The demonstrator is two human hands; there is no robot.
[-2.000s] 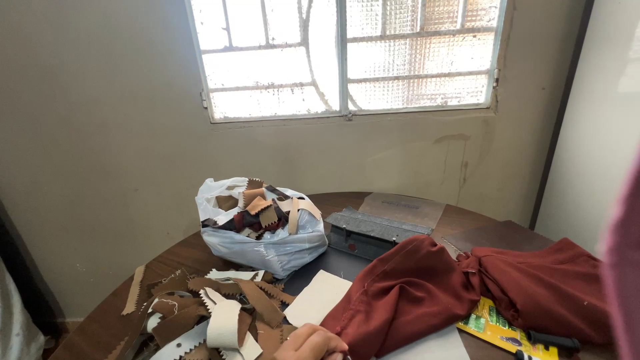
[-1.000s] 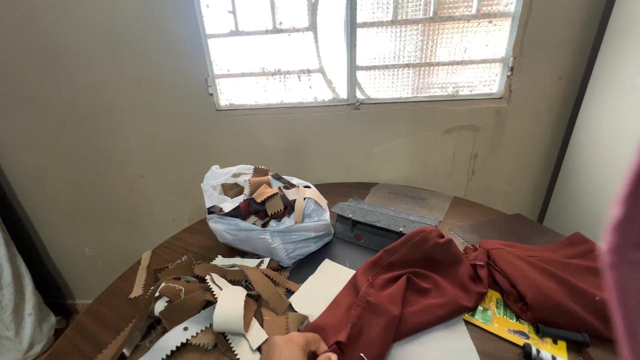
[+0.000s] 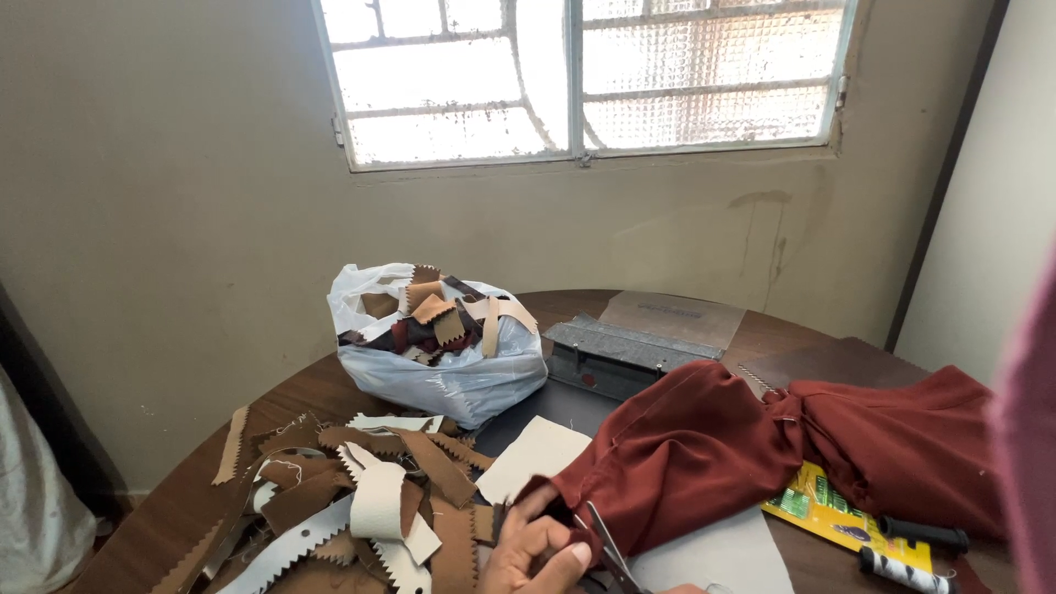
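Note:
Dark red cloth [image 3: 693,445] lies bunched across the right of the table. At the lower middle my left hand [image 3: 536,549] pinches the cloth's edge between its fingers. Just right of those fingers a pair of metal scissors [image 3: 609,544] points up at the cloth edge, blades slightly apart. Only a small part of my right hand [image 3: 683,589] shows at the bottom edge, by the scissors; its grip is cut off from view. Beneath the cloth are a cream piece [image 3: 540,454] and a pale sheet [image 3: 726,557].
Brown and white zigzag-edged scraps [image 3: 450,536] are heaped at left. Behind them stands a white plastic bag [image 3: 437,384] full of scraps, beside a grey box [image 3: 610,363]. A yellow needle card [image 3: 858,520], a black thread spool [image 3: 922,534] and a white one [image 3: 903,569] lie at right.
The scissors and a bit of my right hand have come into view at the cloth's edge. My left hand's fingers now show more fully, folded on the cloth.

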